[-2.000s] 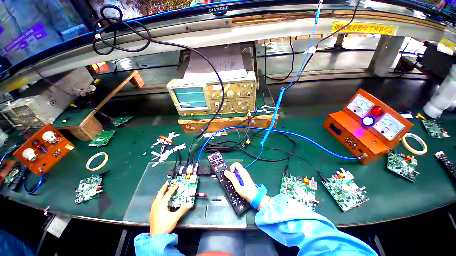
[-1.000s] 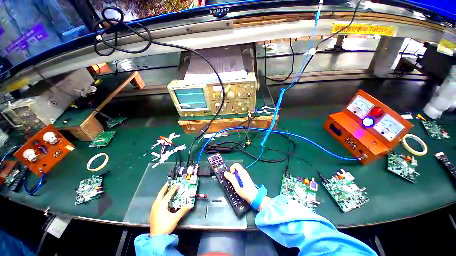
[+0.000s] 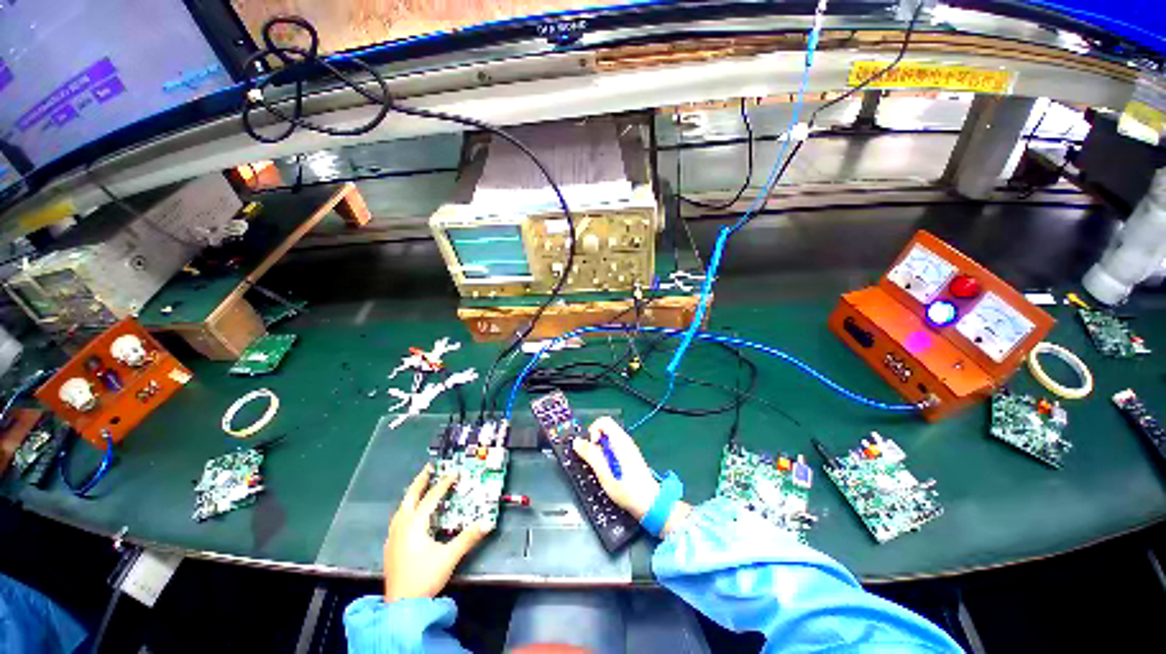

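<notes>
A green-white circuit board (image 3: 471, 492) lies on the clear mat (image 3: 365, 511), with black leads and a blue cable (image 3: 563, 335) meeting its back edge. My left hand (image 3: 422, 537) grips the board's left and front edges, thumb at the front. My right hand (image 3: 620, 475) rests on the black remote control (image 3: 591, 488), which lies slanted right of the board. A blue pen-like tool (image 3: 611, 456) is held in my right hand, among the fingers. A light-blue strap is on my right wrist.
An oscilloscope (image 3: 550, 249) stands on a wooden stand behind. An orange test box (image 3: 944, 319) is at the right, another orange box (image 3: 113, 380) at the left. Several boards lie right, including one (image 3: 882, 486); white connector pieces (image 3: 428, 381) lie behind the mat. Monitors (image 3: 109, 77) are above.
The pictures on the monitors above have changed. My hands, the board and the remote stay in nearly the same places.
</notes>
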